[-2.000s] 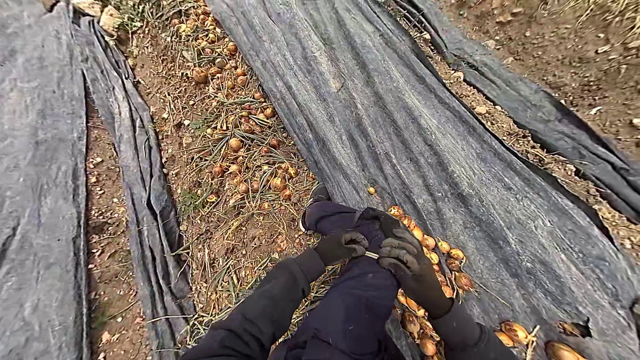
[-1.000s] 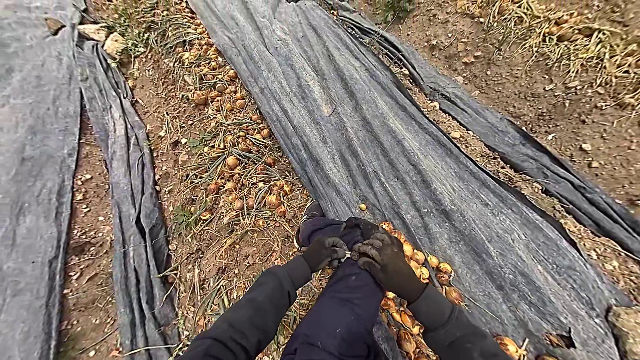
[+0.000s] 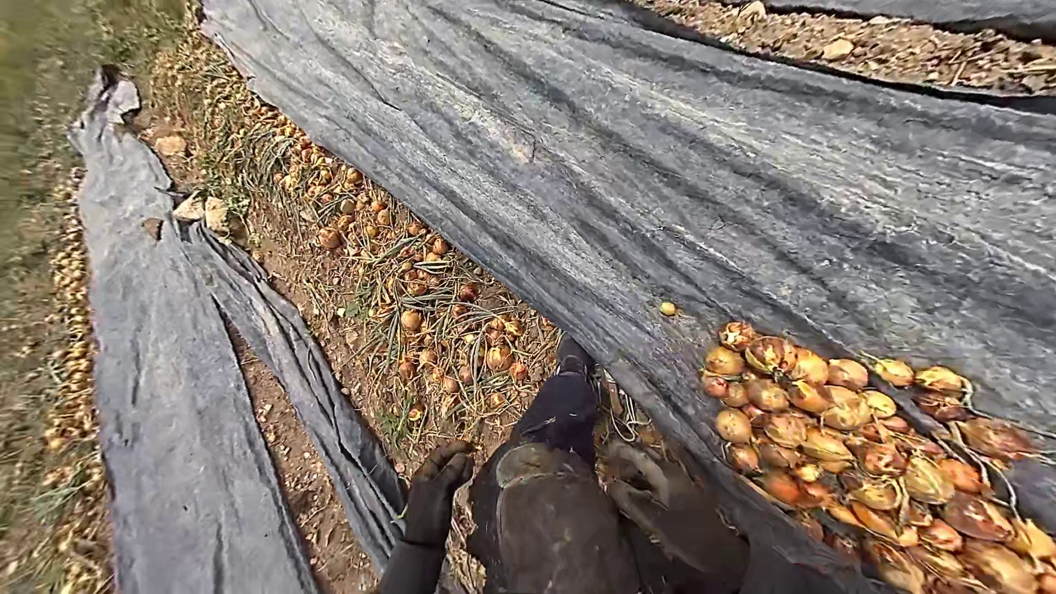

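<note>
My left hand (image 3: pixel 441 483), in a dark work glove, is beside my bent leg with its fingers loosely curled; whether they close on anything is unclear. On the other side of the worn, dark-covered knee (image 3: pixel 557 511), my right hand (image 3: pixel 648 487) is gloved and blurred. Its thumb and fingers curve apart, and nothing shows between them. A pile of yellow-skinned onions (image 3: pixel 825 412) lies on the grey fabric sheet (image 3: pixel 594 190), to the right of my right hand. One small onion (image 3: pixel 667 308) rests alone above the pile.
Onions with dry and green tops (image 3: pixel 429 313) cover the soil left of the sheet. Another grey fabric strip (image 3: pixel 165 388) runs along the left, with stones (image 3: pixel 202 210) near its upper part. My dark shoe (image 3: pixel 573 355) is at the sheet's edge. More onions (image 3: pixel 70 330) line the far left.
My hands were together over my leg; now they are apart, one on each side of the knee. The view has shifted, showing more of the onion pile.
</note>
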